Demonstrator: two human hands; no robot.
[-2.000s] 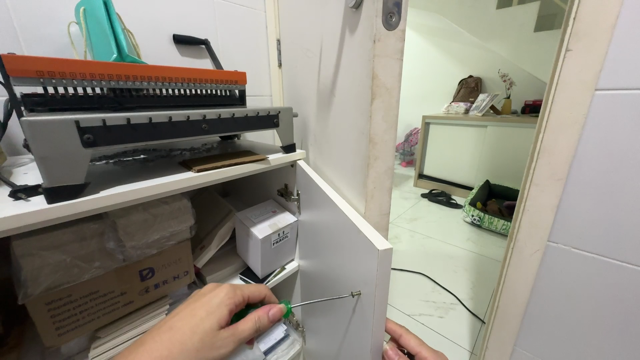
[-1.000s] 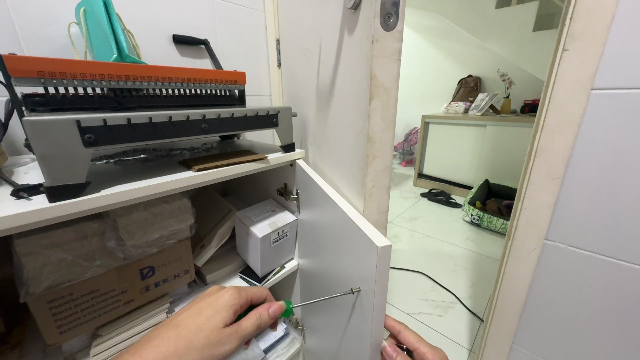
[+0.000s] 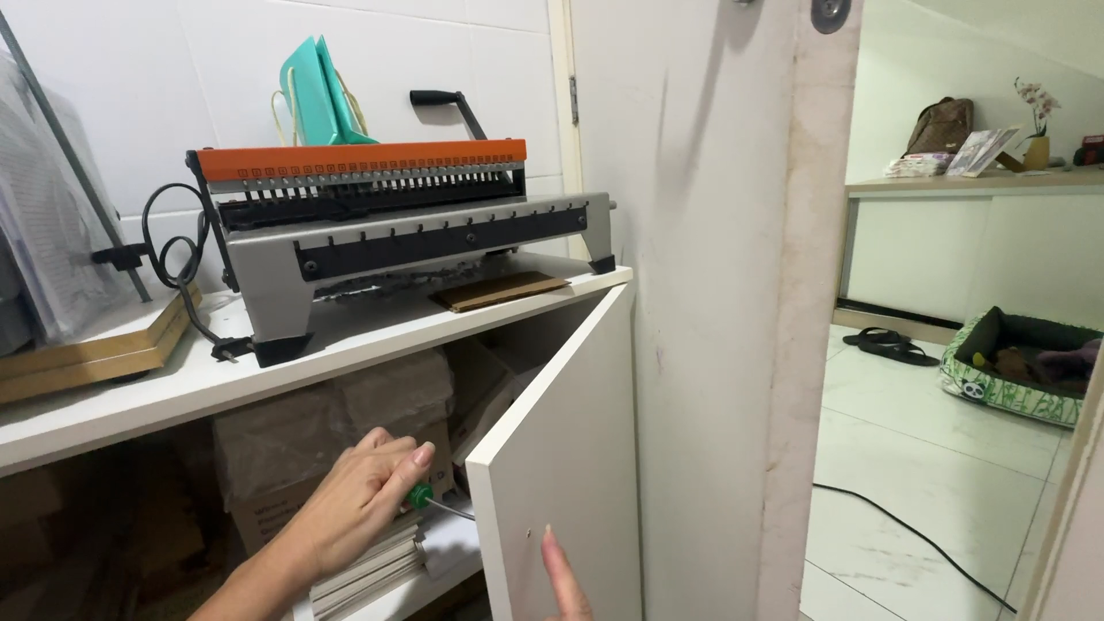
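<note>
My left hand [image 3: 366, 496] is closed around the green handle of a screwdriver [image 3: 420, 496]; its metal shaft runs right and passes behind the edge of the white cabinet door [image 3: 573, 457]. The tip is hidden by the door. A small hole or mark shows on the door's outer face. Just right of it, one extended finger of my right hand [image 3: 565, 573] points upward at the door; the rest of that hand is out of view. Whether the fingertip touches the door cannot be told.
An orange and grey comb binding machine [image 3: 414, 233] stands on the white cabinet top [image 3: 129, 388]. Below are wrapped packs and a stack of boards [image 3: 371, 573]. A room door [image 3: 707, 345] stands beside the cabinet door. A black cable [image 3: 914, 539] lies on the tiled floor.
The cabinet door has swung toward closed, so its outer face shows and the inner face is hidden. My right hand has moved from the door's edge to its outer face. The view has shifted left.
</note>
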